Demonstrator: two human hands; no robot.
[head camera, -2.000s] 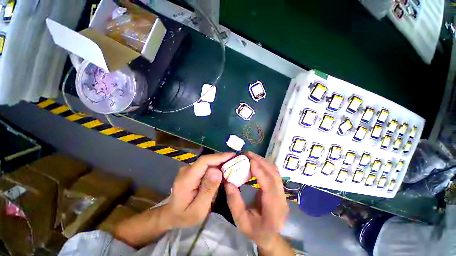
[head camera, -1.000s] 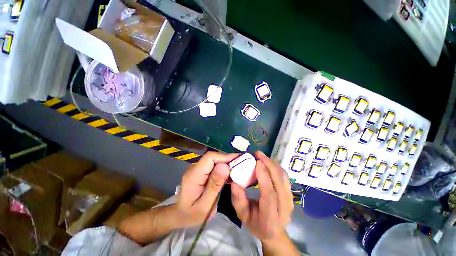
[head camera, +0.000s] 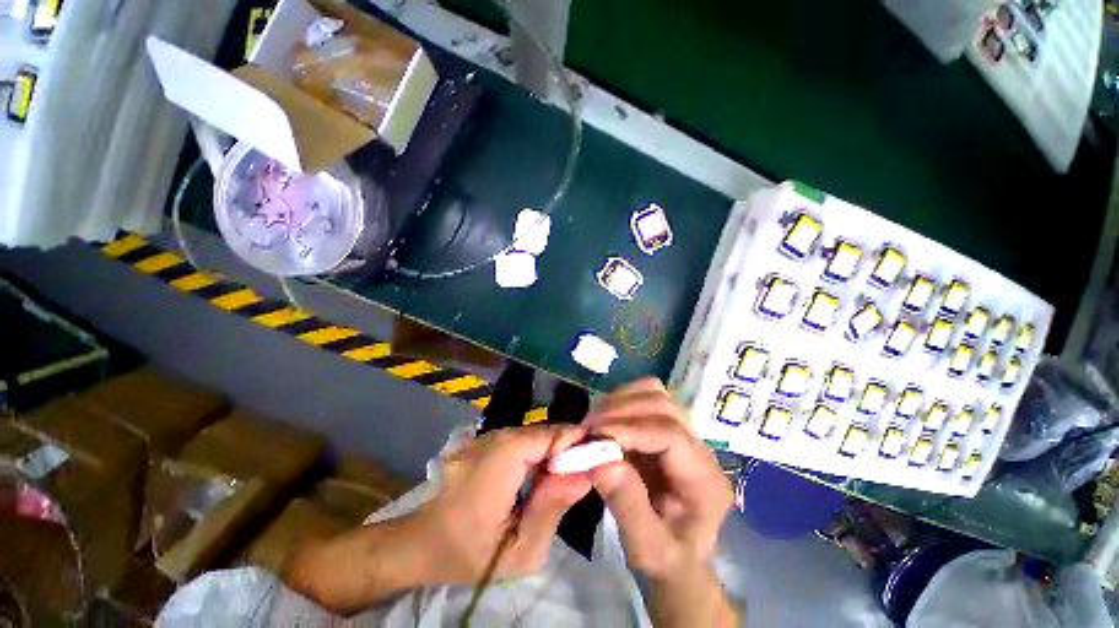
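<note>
My left hand (head camera: 497, 491) and my right hand (head camera: 663, 472) hold a closed unit (head camera: 585, 458) between their fingertips, low in front of me, just off the bench's near edge. The unit is pink-white and shows its narrow side. On the green bench beyond lie a white cover (head camera: 594, 353), two more covers touching each other (head camera: 517, 270), and two open housings, a nearer one (head camera: 620, 277) and a farther one (head camera: 652, 227). Thin yellow-gold loops (head camera: 638, 331) lie beside the single cover. A thin cord hangs below my left hand.
A blister tray (head camera: 804, 356) with rows of yellow-edged units is at the right. An open carton (head camera: 399, 104), a round clear tub (head camera: 288, 215) with pink pieces and an arching clear tube (head camera: 577, 141) are at the left. Stacked white trays (head camera: 104, 135) stand far left. Brown cartons (head camera: 80, 478) lie below.
The unit in my fingers has turned from its broad face to its narrow side and sits slightly lower. My right fingers have curled over it. The bench view has shifted slightly right.
</note>
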